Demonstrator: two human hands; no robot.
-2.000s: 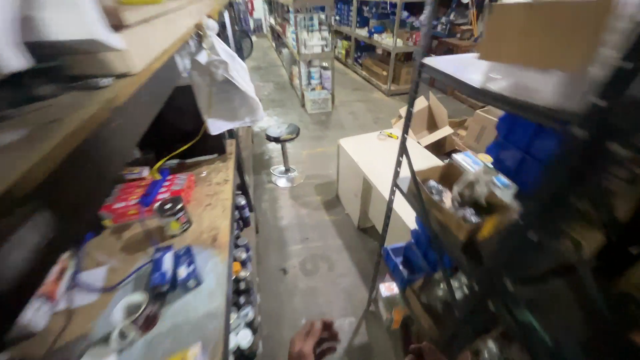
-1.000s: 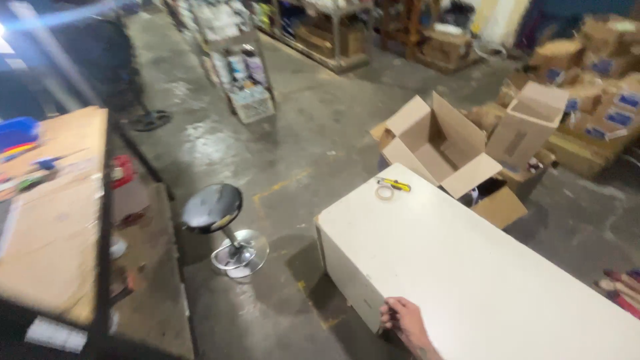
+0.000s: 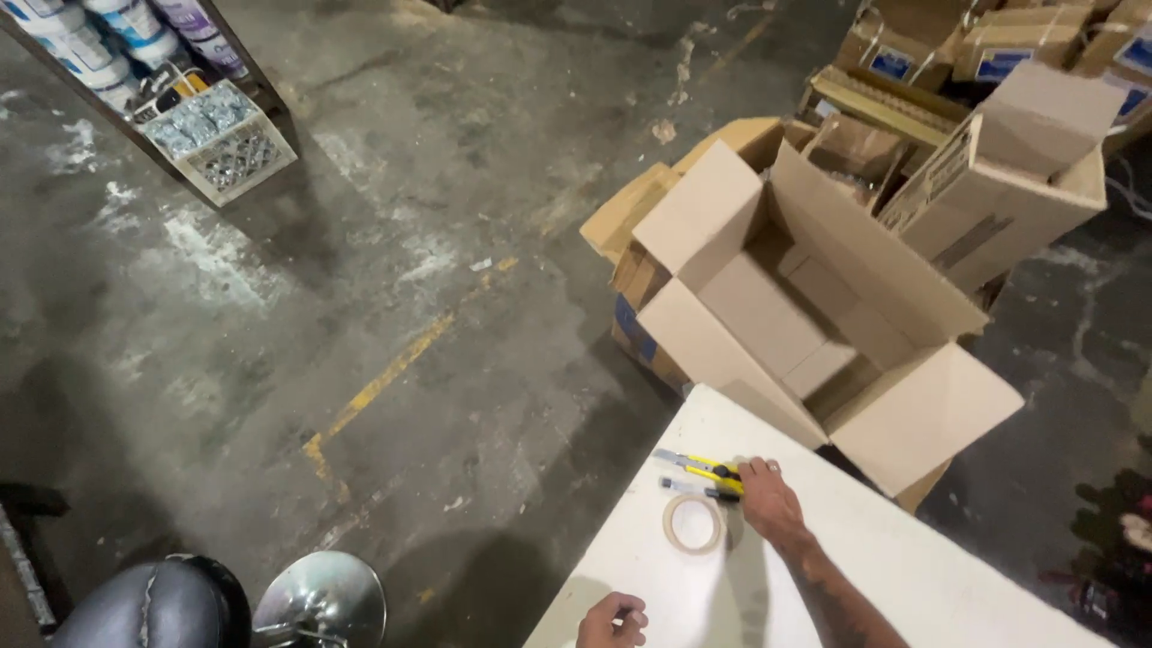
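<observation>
My right hand [image 3: 767, 497] reaches over the white tabletop [image 3: 810, 576], its fingers at the end of a yellow and black utility knife [image 3: 697, 467]. Whether the fingers grip the knife is not clear. Beside that knife lies a slim tool with a black end [image 3: 688, 488], its far end close to the same hand. A roll of tape [image 3: 670, 526] lies flat just below the two tools. My left hand [image 3: 614, 621] is at the lower edge of the view, over the table's edge, fingers curled, with nothing visible in it.
Past the table stands an open, empty-looking cardboard box [image 3: 765, 288], with another open carton [image 3: 999, 189] and stacked boxes [image 3: 909, 54] behind. A black stool seat [image 3: 148, 607] with a chrome base [image 3: 324, 594] is at lower left. A shelf with tubs [image 3: 72, 45] and a crate [image 3: 236, 166] stands upper left.
The view has moved closer to the white table and the open box. One hand, near the table's side a second ago, is now at the utility knife; a second hand has come into view.
</observation>
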